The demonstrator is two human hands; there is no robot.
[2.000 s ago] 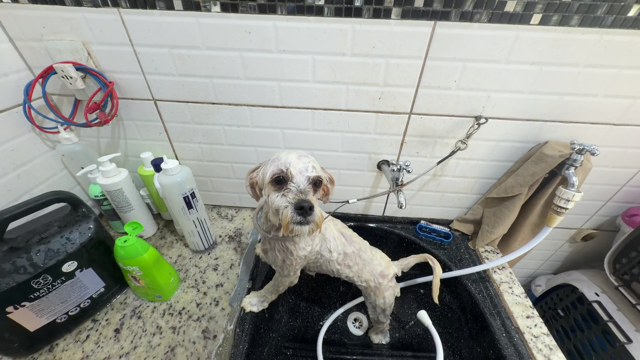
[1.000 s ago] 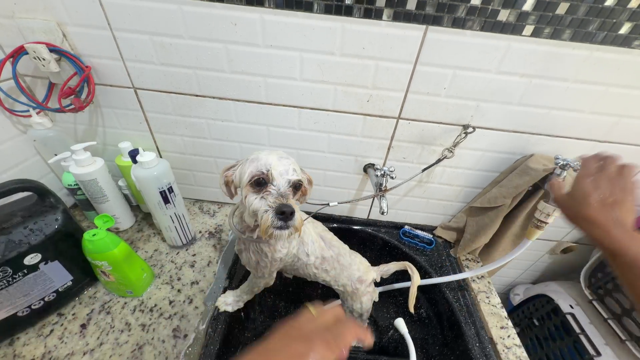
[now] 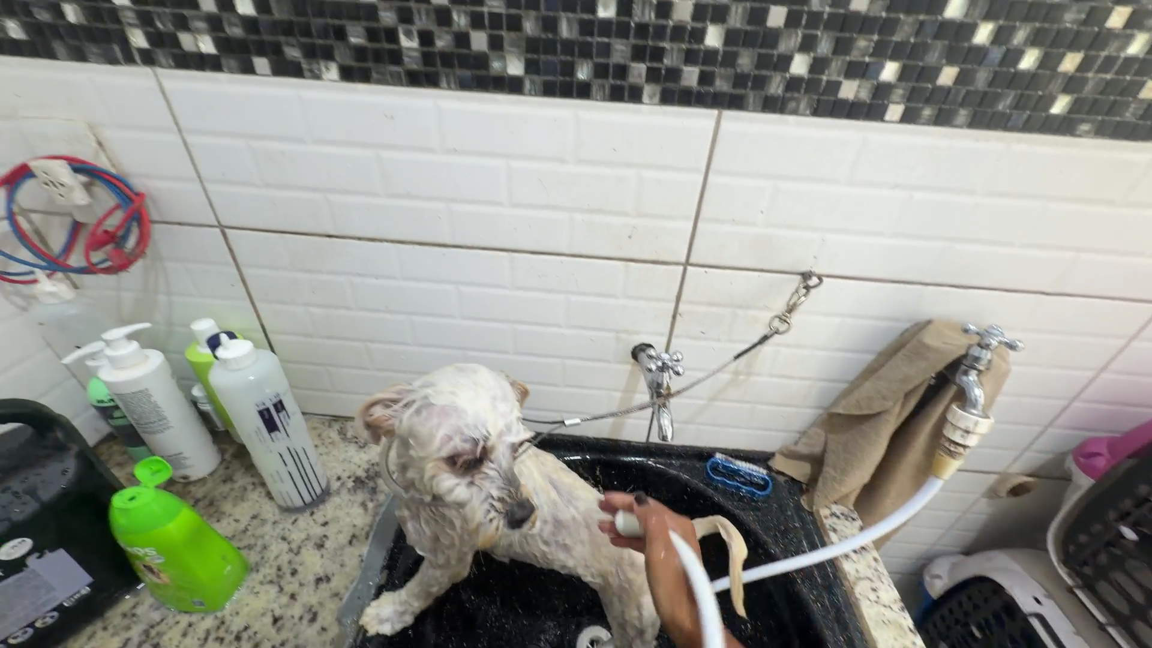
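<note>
A wet, light-coated small dog stands in a black speckled sink basin, its head lowered and turned toward the hose end. A thin cable tether runs from its neck to a wall hook. My right hand holds the end of a white hose beside the dog's flank. The hose leads to a chrome wall tap at right. My left hand is out of view.
On the granite counter at left are a lime-green bottle, several pump bottles and a dark jug. A blue-backed brush lies on the sink's rim. A brown cloth hangs near the tap; pet carriers stand lower right.
My right hand has left the tap and now holds the hose end. My left hand has gone out of view. The dog has lowered its head. The view has tilted upward.
</note>
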